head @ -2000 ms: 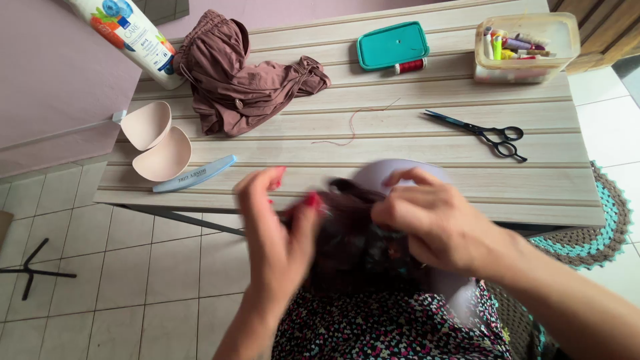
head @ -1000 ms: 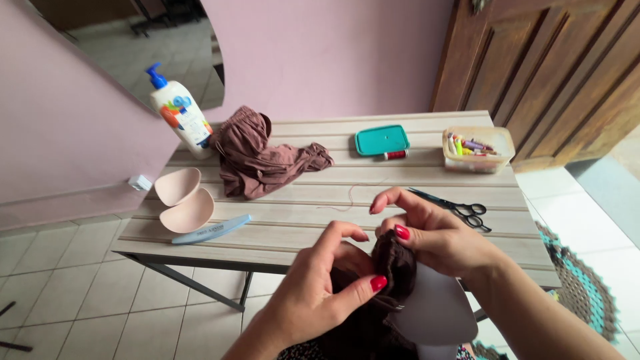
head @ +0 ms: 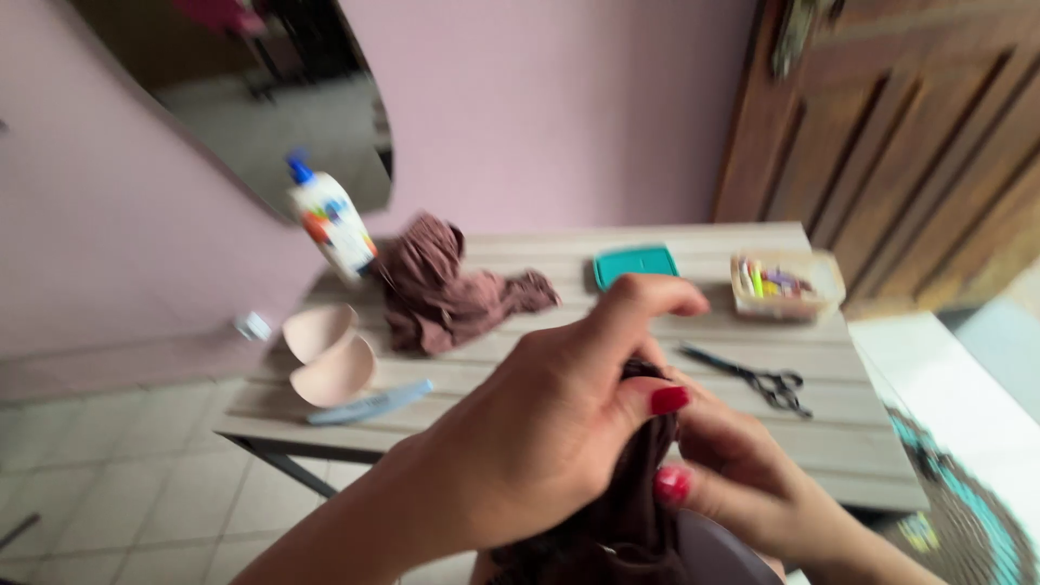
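Dark brown fabric [head: 642, 487] is bunched between my two hands at the lower middle. My left hand [head: 561, 406] pinches its upper edge between thumb and fingers, with the forefinger raised. My right hand [head: 731, 463] grips the same fabric just right of and below the left thumb. A pale lilac curved piece, perhaps a foam cup, [head: 719, 552] hangs beside the fabric under my right hand. Whether a needle or thread is between my fingers cannot be seen. Black scissors [head: 751, 378] lie on the table beyond my right hand.
On the slatted table [head: 845, 439] are a mauve-brown garment [head: 447, 296], two beige foam cups [head: 333, 370], a light blue nail file [head: 371, 404], a pump bottle [head: 333, 227], a teal lid [head: 634, 264] and a plastic box of small items [head: 784, 284]. A wooden door [head: 886, 146] stands at right.
Both hands have stayed at the dark fabric. My left hand now reaches over its top, the forefinger lifted. The view has tilted up toward the wall and door.
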